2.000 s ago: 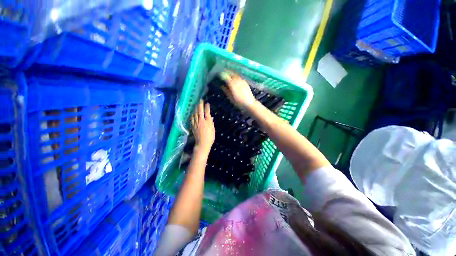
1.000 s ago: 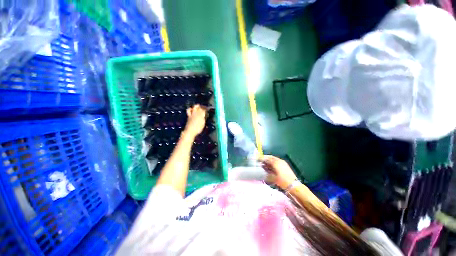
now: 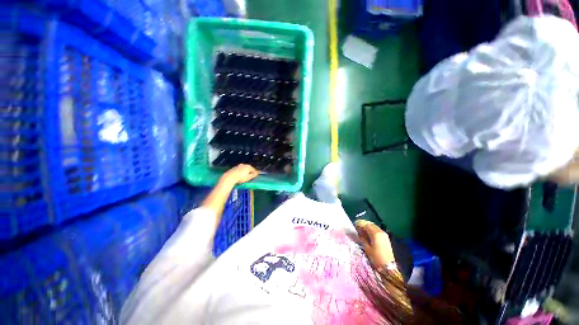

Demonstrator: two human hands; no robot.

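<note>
The green turnover crate (image 3: 306,111) stands left of centre in front of me. Black moulded parts (image 3: 254,105) lie in it in several zigzag rows, with pale liner (image 3: 214,134) showing at their left edge. My left hand (image 3: 242,172) is at the crate's near end, beside the nearest row, with fingers bent; what its fingertips touch is hidden. My right hand (image 3: 374,244) is outside the crate, near my body at the right, with fingers partly curled. A small pale streak shows by its fingertips, too blurred to tell whether it is held.
Blue turnover crates (image 3: 101,120) form a wall on the left. A person in a white cap (image 3: 520,95) is at the right, beside more black parts (image 3: 539,263) in rows. A black metal frame (image 3: 384,127) and a white sheet (image 3: 360,51) are on the green floor by a yellow line.
Both hands were over the parts in the crate; my right hand then moved out to my side. My left hand has moved to the crate's near end. The view has shifted.
</note>
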